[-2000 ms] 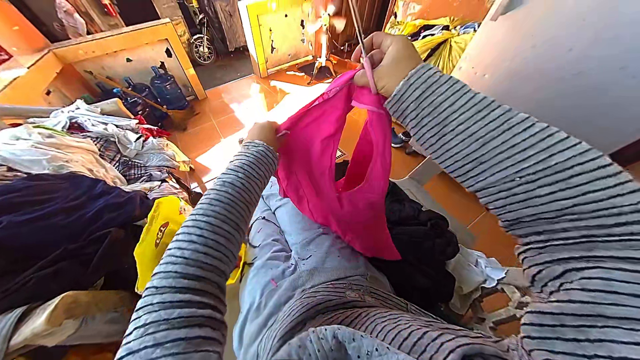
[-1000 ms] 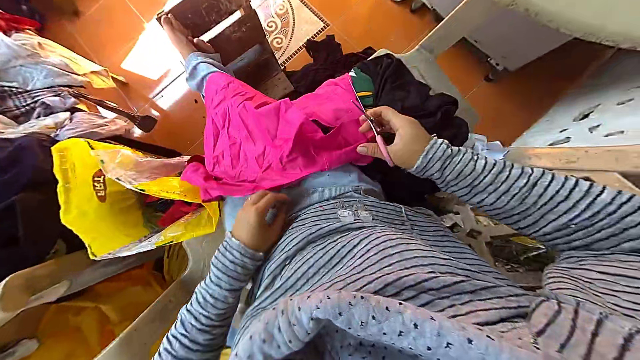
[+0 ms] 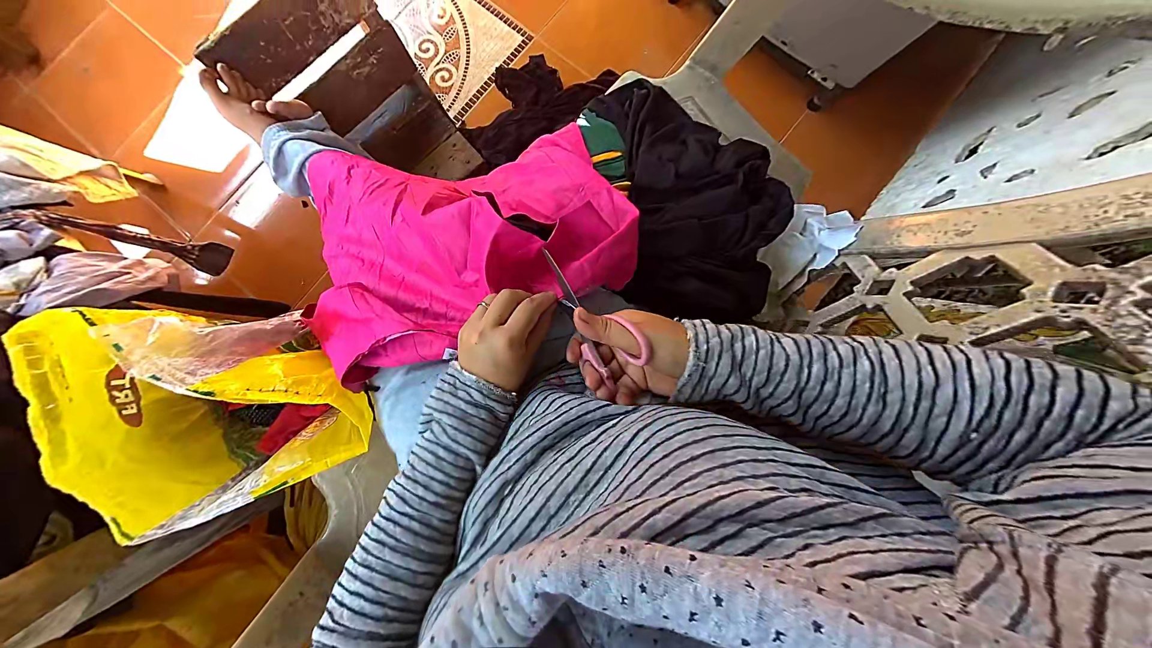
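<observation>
A pink cloth garment (image 3: 405, 234) lies spread over my lap, with an opening in its middle. My right hand (image 3: 634, 355) holds a pair of scissors with pink handles (image 3: 630, 342), a thumb and fingers at the loops; the blades point up and left over the near edge of the garment and look parted. My left hand (image 3: 508, 337) is at that near edge, fingertips pinched close to the blades; the cloth between them is mostly hidden by the fingers. A black cloth (image 3: 693, 198) lies right of the pink garment, beside a green piece with yellow stripes (image 3: 603, 148).
A yellow plastic bag (image 3: 117, 423) with cloth in it is on the left, near more piled clothes (image 3: 90, 279). A plastic chair's arm (image 3: 342, 504) shows below it. A dark wooden stool (image 3: 315, 63) stands ahead, a bare foot by it. At right is a patterned lattice (image 3: 972, 288).
My right hand with the scissors has moved from the garment's right edge toward me, beside my left hand. My left hand has moved right. Two seconds ago both hands held the pink garment up.
</observation>
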